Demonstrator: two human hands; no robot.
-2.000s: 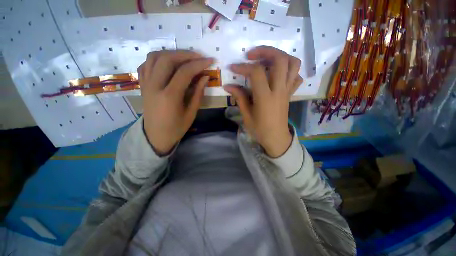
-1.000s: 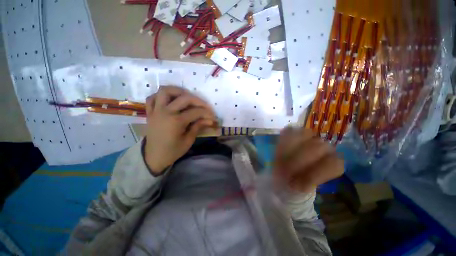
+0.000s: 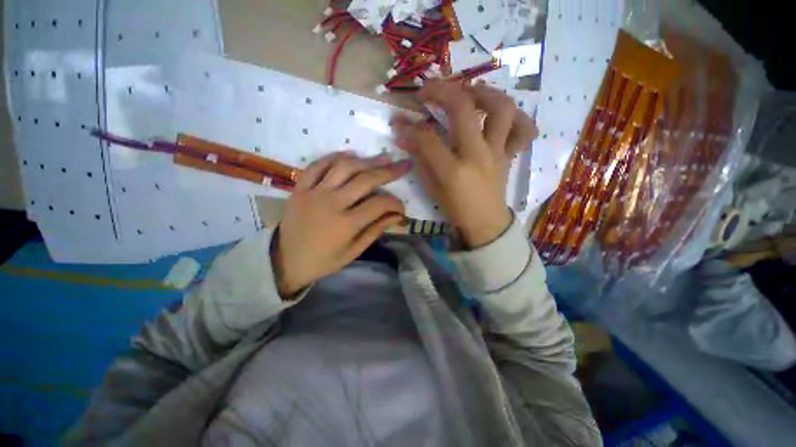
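My left hand (image 3: 336,214) lies over the right end of a long amber strip of orange units (image 3: 218,161), its fingers closed on it. The strip has red wires along it and a dark lead trailing left. My right hand (image 3: 471,153) is blurred, raised over the white adhesive sheet (image 3: 288,113), its fingers curled near the left fingertips. Whether it holds a small piece cannot be told. The sheet under both hands has rows of small dark squares.
Labelled units with tangled red wires (image 3: 419,48) lie beyond the hands. Orange stock with red wires (image 3: 602,148) is at right, partly in a clear plastic bag (image 3: 742,131). A blue surface (image 3: 52,323) is at lower left. Another person's sleeve (image 3: 742,314) shows at right.
My right hand was low at the right, off the table edge, one second ago; it has come back over the sheet beside my left hand. The view has shifted slightly.
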